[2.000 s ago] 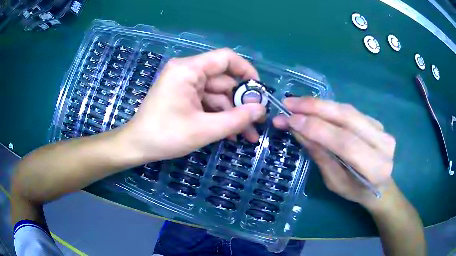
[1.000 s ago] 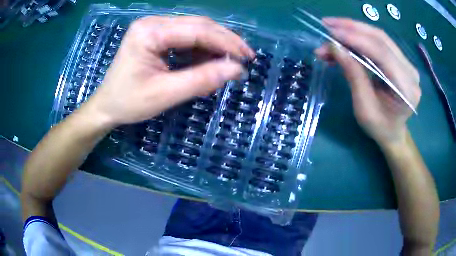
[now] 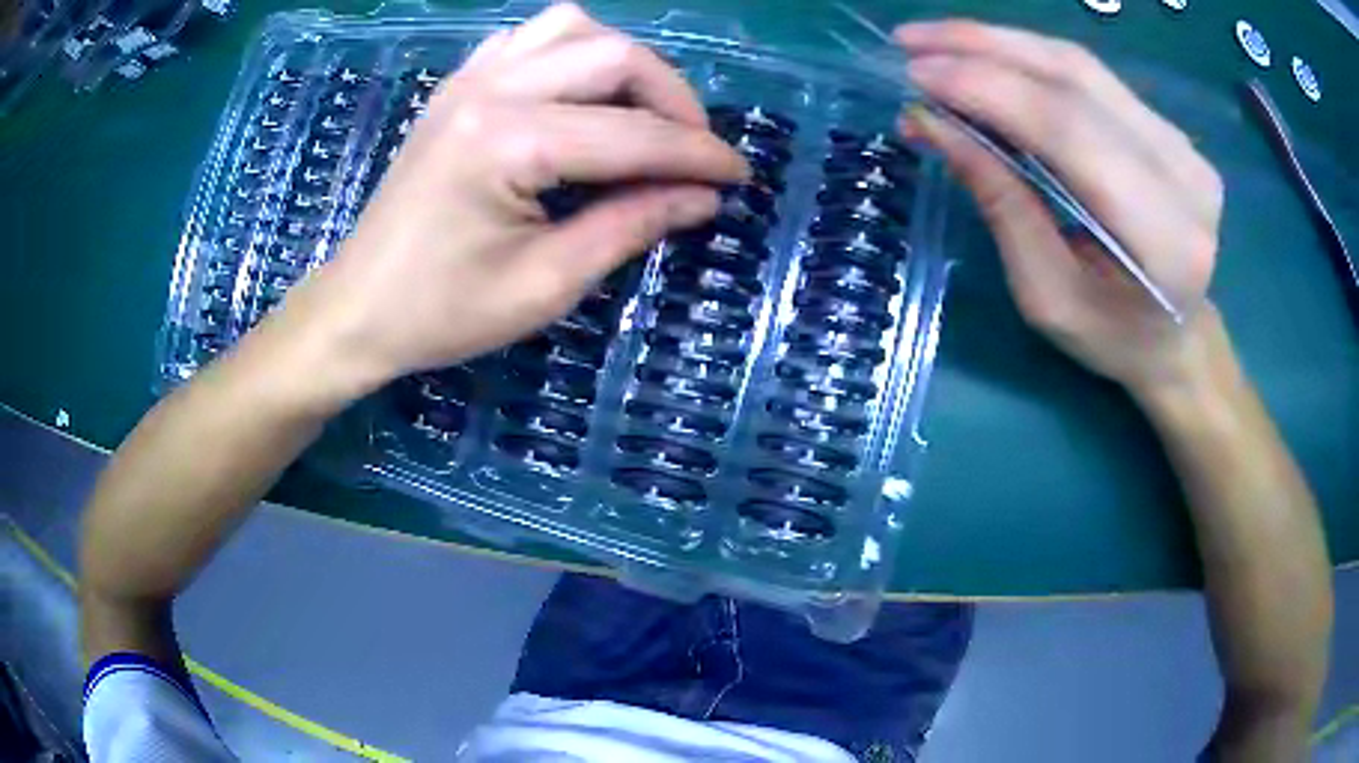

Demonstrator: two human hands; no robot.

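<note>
The clear blister tray (image 3: 921,350) lies in front of me, slightly turned, with dark miniature speakers (image 3: 787,519) standing on edge in its channels. My left hand (image 3: 544,187) is over the tray's upper middle. Its thumb and fingertips are close together at the upper part of a speaker row; whether they pinch a speaker cannot be told. My right hand (image 3: 1081,187) holds the thin tweezers (image 3: 1095,231) like a pen above the tray's upper right corner. The tweezers' tip is blurred and points up and left.
Loose silver-white discs (image 3: 1253,43) lie at the upper right, some cut by the edge. A slim dark tool (image 3: 1304,172) lies at the right. A pile of small parts (image 3: 134,38) is at the upper left. The green bench's front edge (image 3: 1043,598) runs below the tray.
The ringed speaker seen face-on between both hands two seconds ago no longer shows. My left hand moved to the tray row. My right hand moved up and away from it, still holding the tweezers.
</note>
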